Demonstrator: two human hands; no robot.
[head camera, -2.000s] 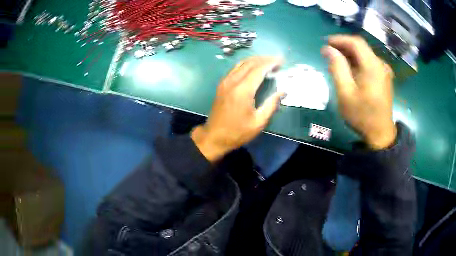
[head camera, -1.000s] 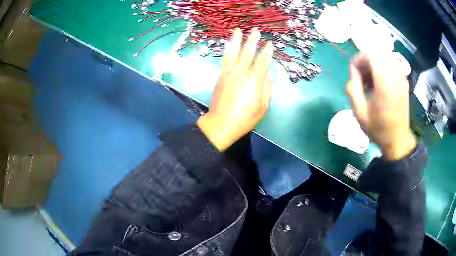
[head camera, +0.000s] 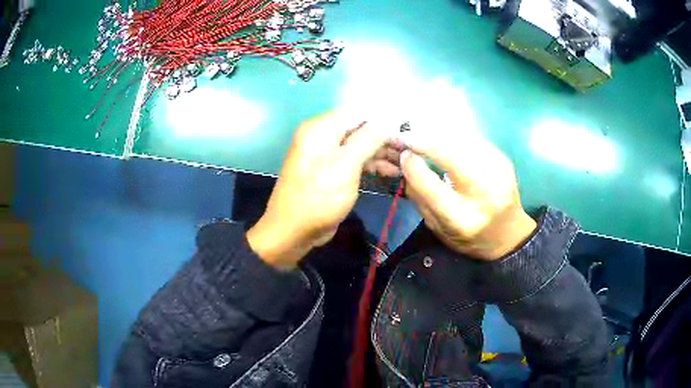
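My left hand (head camera: 318, 178) and my right hand (head camera: 466, 189) meet over the front edge of the bench, fingertips together. A small dark-and-silver wired component (head camera: 405, 128) shows at the fingertips, and its red lead wire (head camera: 388, 220) hangs from between the hands over the bench edge, in front of the jacket. The fingers of both hands are closed on the component, which they mostly hide. Strong glare lies just behind the hands. The white housing cannot be made out.
A pile of wired components with red wires (head camera: 204, 30) lies at the back left of the green bench mat (head camera: 250, 144). Tiny pale bits (head camera: 49, 54) lie left of it. A silver-grey screw feeder (head camera: 561, 45) stands at the back right. A cardboard box (head camera: 60, 326) is at lower left.
My hands were apart, the left over the pile and the right beside the white housing. They have come together with the wired component between them. The view has shifted, and the housing no longer shows.
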